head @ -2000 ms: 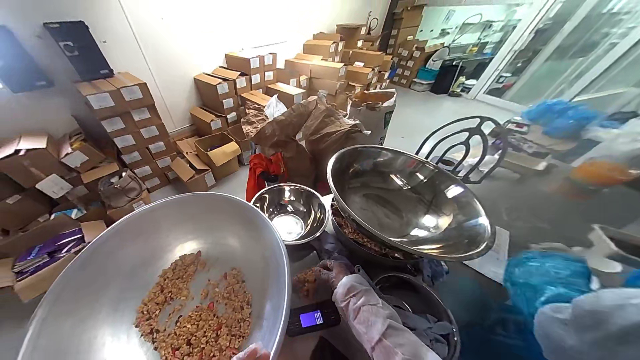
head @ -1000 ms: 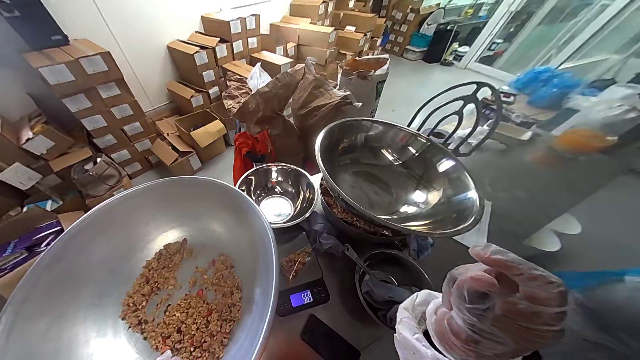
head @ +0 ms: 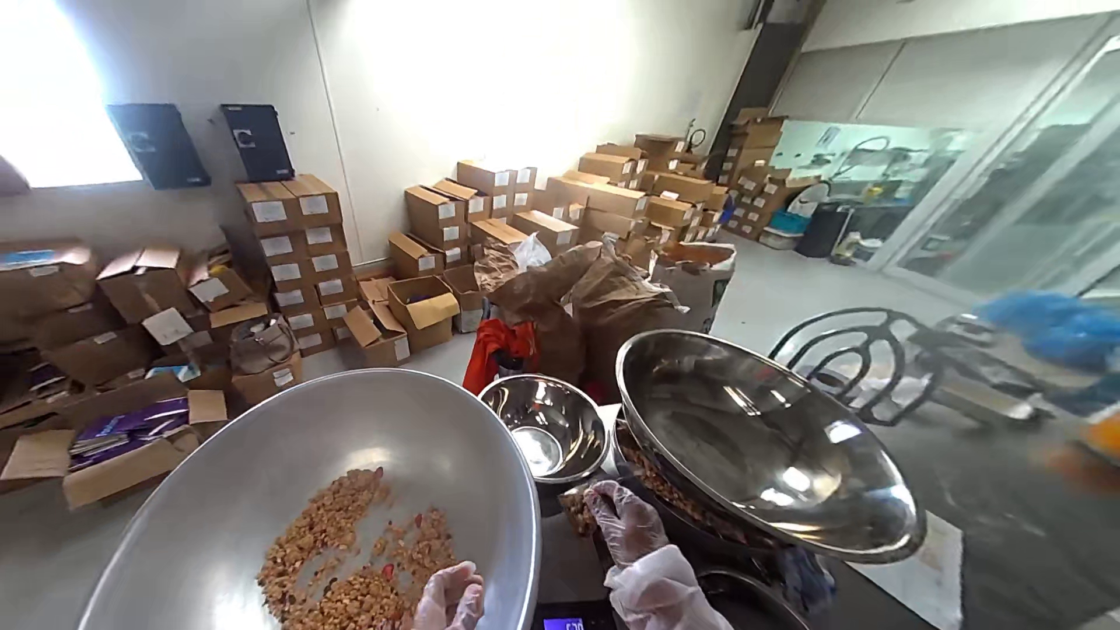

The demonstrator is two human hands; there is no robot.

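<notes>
A wide metal bowl (head: 420, 420) fills the lower left, with granola (head: 341, 560) spread over its bottom. My left hand (head: 451, 597), in a clear plastic glove, is inside this bowl at the granola's right edge; whether it grips any is not clear. My right hand (head: 626, 521), also gloved, pinches the top of a small clear bag of granola (head: 577, 510) beside a small steel bowl (head: 547, 429). Below the bag lies a digital scale (head: 564, 623) with a lit display. A large empty steel bowl (head: 761, 437) tilts over another container of granola (head: 665, 486).
Brown paper sacks (head: 595, 306) and a red cloth (head: 499, 350) are just beyond the bowls. Cardboard boxes (head: 297, 254) are stacked along the wall. A black metal chair back (head: 866, 350) stands at right, near blue plastic (head: 1050, 328). A dark container (head: 744, 604) sits at lower right.
My right hand has come from the right, where it was raised and away from the bag, back to the small granola bag. More of my left hand shows in the wide bowl. The view has tilted up.
</notes>
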